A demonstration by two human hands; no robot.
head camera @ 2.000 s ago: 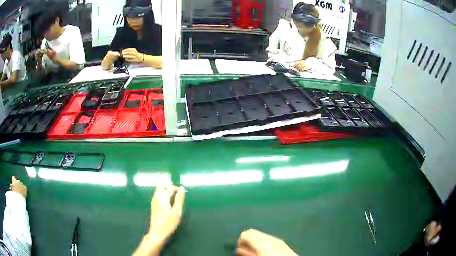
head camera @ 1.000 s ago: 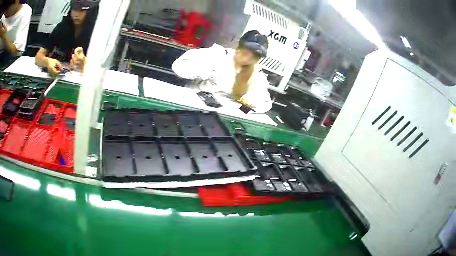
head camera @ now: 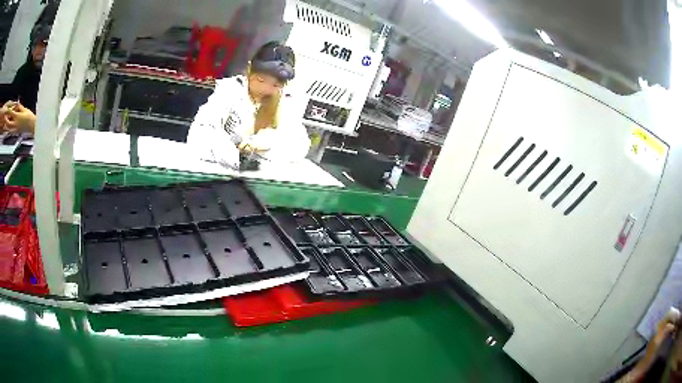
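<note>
Neither of my hands is in view. Nearest in front of me is the green mat [head camera: 314,351] of the bench. A wide black tray [head camera: 183,247] with rows of rectangular pockets lies tilted on a white-edged sheet behind it. A second black tray [head camera: 359,258] with silvery glints in its pockets lies to its right. A red tray [head camera: 269,305] shows partly beneath them. Another red tray [head camera: 16,239] with dark parts is cut off at the left edge.
A large off-white cabinet [head camera: 553,187] with slanted vents stands at the right. A white post [head camera: 52,149] rises at the left. A person in white [head camera: 250,120] sits across the bench; another's hands [head camera: 16,117] show far left. A hand [head camera: 662,336], owner unclear, is at the lower right edge.
The view has swung right and up. My hands, the tweezers and the black frame, seen two seconds ago, are out of the picture. The cabinet now fills more of the right side.
</note>
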